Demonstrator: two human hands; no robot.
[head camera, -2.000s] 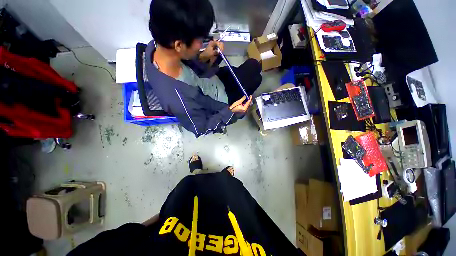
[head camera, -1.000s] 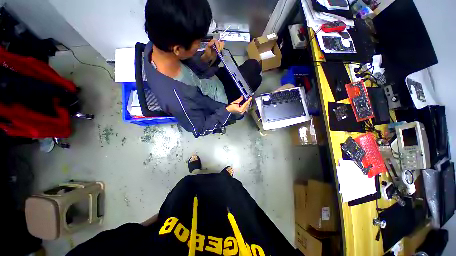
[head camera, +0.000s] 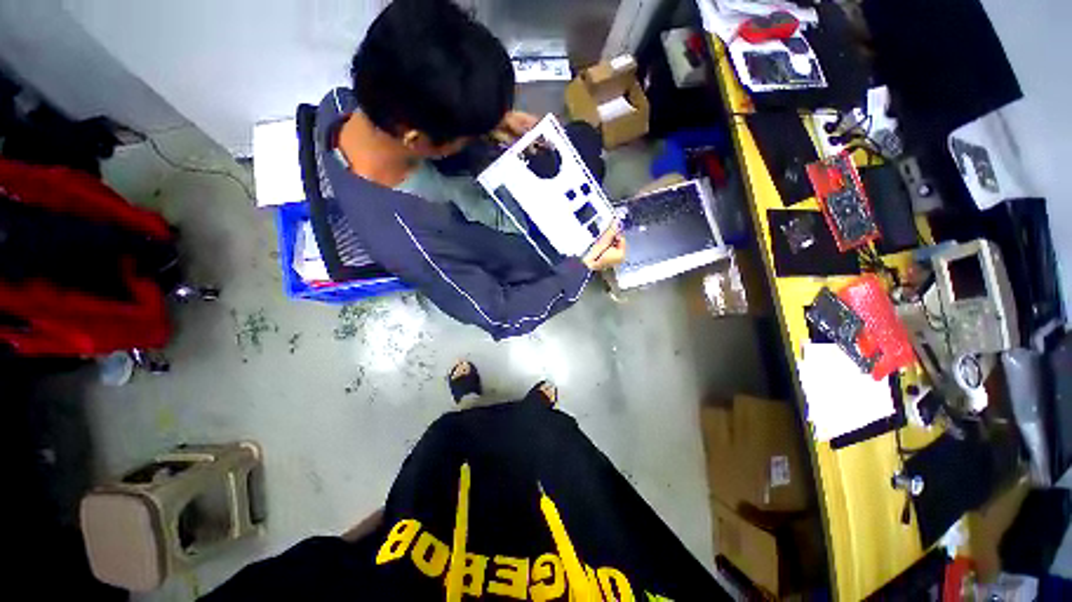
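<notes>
A seated person in a grey jacket holds a thin silver-white laptop housing in both hands. Its broad face, with dark cut-outs, is turned up to the camera. Beside the person's knees a laptop keyboard deck with a silver frame and dark keys rests on a carton. Neither of my hands is in the picture. Only my dark clothing with yellow lettering and my feet in sandals show at the bottom.
A yellow bench on the right holds red sheets, circuit boards and a beige test instrument. Cartons stand beneath it. A beige stool stands lower left, a blue crate under the chair. A red garment hangs at left.
The seated person has tilted the housing from edge-on to show its broad cut-out face. The view has shifted slightly.
</notes>
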